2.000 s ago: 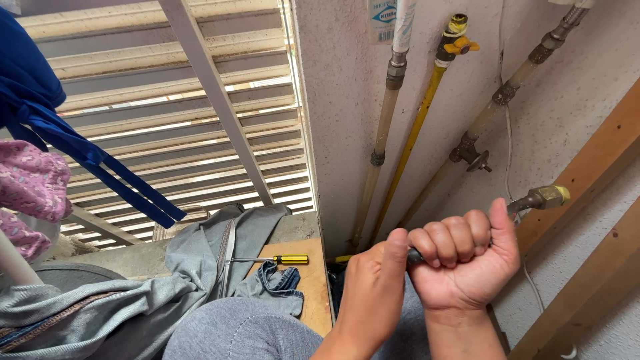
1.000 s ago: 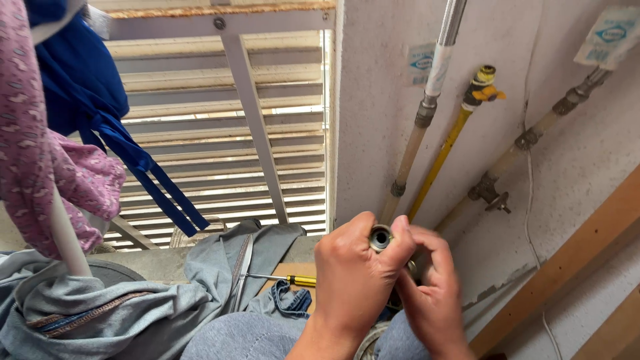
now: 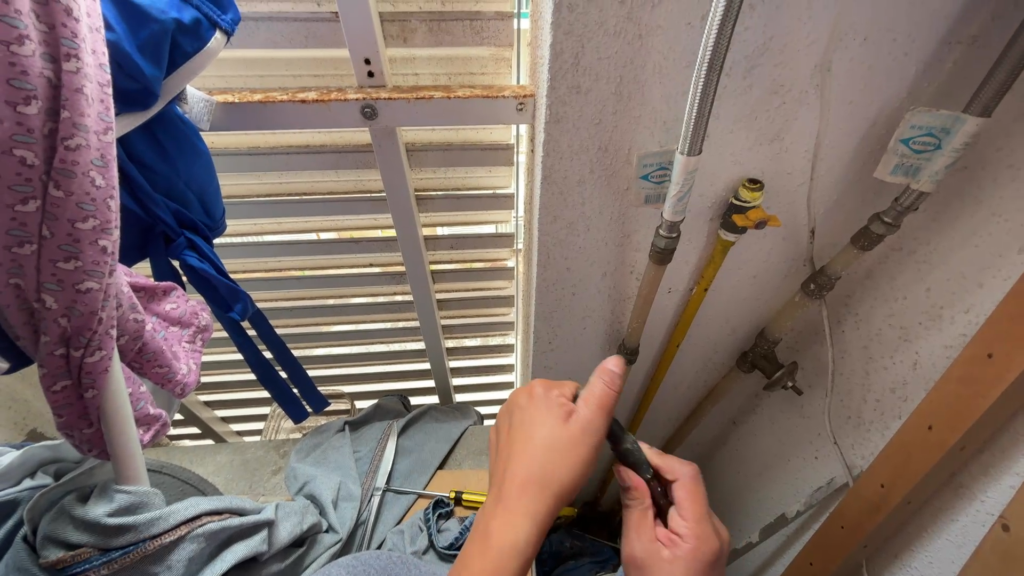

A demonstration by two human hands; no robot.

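Note:
My left hand (image 3: 544,448), at the lower middle, is closed around one end of a dark hose-like piece (image 3: 630,450), its thumb pointing up. On the piece's lower part, my right hand (image 3: 672,512) grips with thumb and fingers. The far end of the piece is hidden inside my left fist. Left of my hands, a screwdriver with a yellow and black handle (image 3: 466,498) lies by grey denim cloth (image 3: 320,480). Behind the hands, a yellow pipe (image 3: 690,320) runs up the wall to a valve with a yellow lever (image 3: 755,218).
Beige pipes with braided metal hoses (image 3: 709,80) stand along the rough white wall (image 3: 592,200); one pipe has a side valve (image 3: 772,368). Wooden beams (image 3: 920,440) slant at right. A louvred metal grille (image 3: 320,184) fills the back left, with blue cloth (image 3: 172,184) and pink printed cloth (image 3: 64,200) hanging before it.
Both hands have come lower and turned. The round metal end that showed at my left fist a second ago is out of sight, and the dark piece shows between the hands. The view has shifted.

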